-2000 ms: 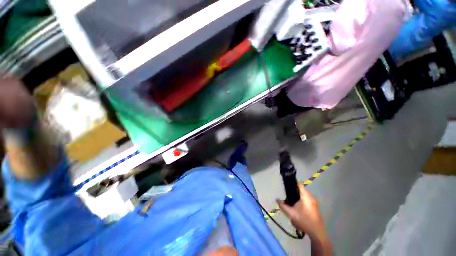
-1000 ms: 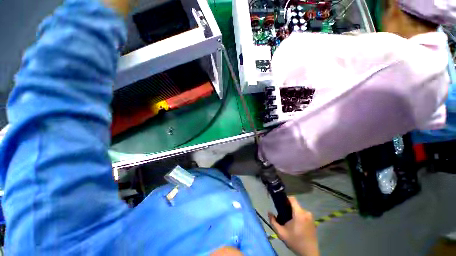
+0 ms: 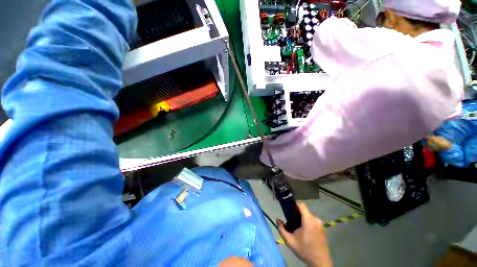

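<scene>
My right hand (image 3: 308,237) is closed around the black body of the electric screwdriver (image 3: 285,201) at the lower middle. Its long thin driver bit (image 3: 250,101) runs up and left, with the tip at the front corner of the white cabinet housing (image 3: 172,53); whether it sits on a screw is too small to tell. My left arm in a blue sleeve (image 3: 63,125) reaches up the left side, and the left hand is beyond the top edge. A red part with a yellow centre (image 3: 188,97) lies under the cabinet.
A round dark green plate (image 3: 183,128) lies on the green bench (image 3: 243,117). A coworker in pink overalls (image 3: 366,104) leans over an open white unit with circuit boards (image 3: 253,57) at the right. A black crate (image 3: 374,195) stands on the floor. A black cord crosses my lap.
The view has swung right, towards the coworker. The screwdriver, earlier away from the cabinet, now has its bit tip at the cabinet corner. My left hand has left the picture at the top.
</scene>
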